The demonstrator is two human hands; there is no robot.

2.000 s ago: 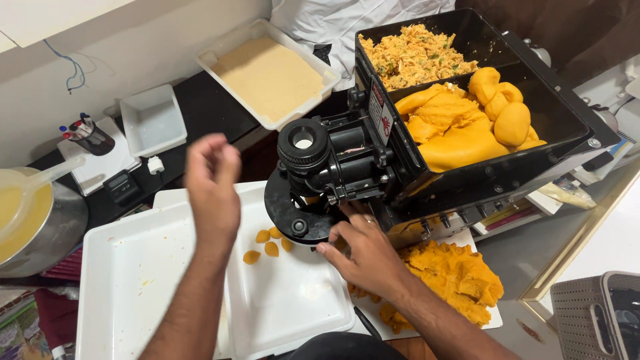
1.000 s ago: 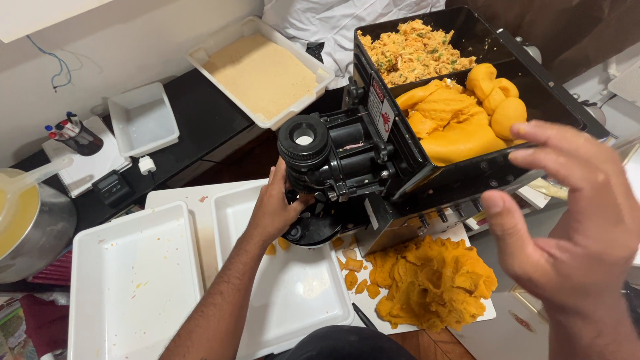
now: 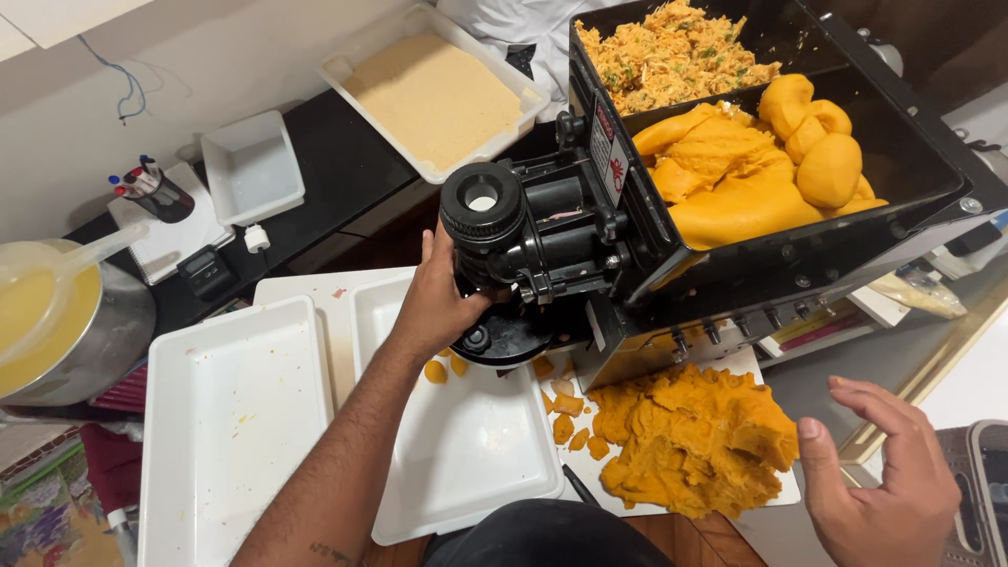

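Note:
My left hand [image 3: 441,299] is against the lower part of the black forming head [image 3: 482,209] of a filling and molding machine; its fingertips are partly hidden behind it. My right hand [image 3: 882,472] hangs free with fingers apart, just right of a heap of orange dough [image 3: 697,437] on a white board. The machine's black hopper [image 3: 803,228] holds shredded filling [image 3: 677,55] in one compartment and smooth orange dough [image 3: 732,173] in the other. Under the head, small orange dough pieces [image 3: 435,372] lie in a white tray [image 3: 472,457].
Another white tray [image 3: 236,425] lies to the left. Behind stand a tub of pale crumbs [image 3: 433,94], a small white bin [image 3: 253,169] and a pen holder [image 3: 161,197]. A metal pot [image 3: 126,315] of yellow liquid is at far left, a perforated plastic basket [image 3: 980,472] at lower right.
My left hand, raised left of the machine two seconds ago, has come to the forming head. My right hand has left the machine's underside and moved right, then lower, beside the dough heap.

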